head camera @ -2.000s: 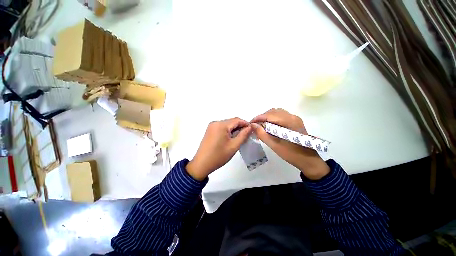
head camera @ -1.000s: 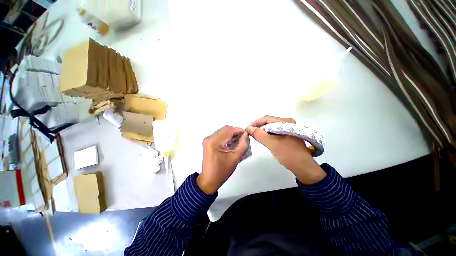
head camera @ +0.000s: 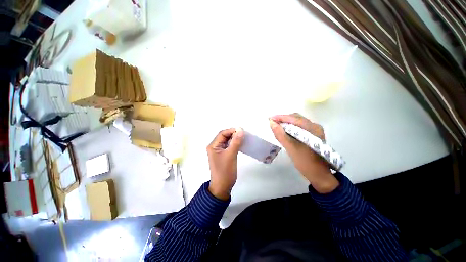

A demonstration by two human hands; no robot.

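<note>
My left hand (head camera: 224,156) pinches a small card (head camera: 257,147) by its left end between thumb and fingers. The card is pale and plain, with a printed strip showing at its right end. My right hand (head camera: 302,148) holds a double-sided tape roll (head camera: 312,142), white with grey printed marks, seen nearly edge-on. My right thumb and forefinger are close together at the roll's upper left end. The card and the roll are apart. Whether a tape end is between the right fingertips is too small to tell.
A clear squeeze bottle (head camera: 326,92) with pale yellow liquid lies beyond my right hand. Brown leather strips (head camera: 403,56) lie at the far right. A stack of tan panels (head camera: 105,79), loose brown pieces (head camera: 146,132), a small white block (head camera: 97,165) and a tan block (head camera: 101,199) are at the left.
My hands have moved apart. The card, mostly hidden a second ago, now shows, pointing right from my left hand. The tape roll has turned more edge-on. The view has shifted slightly.
</note>
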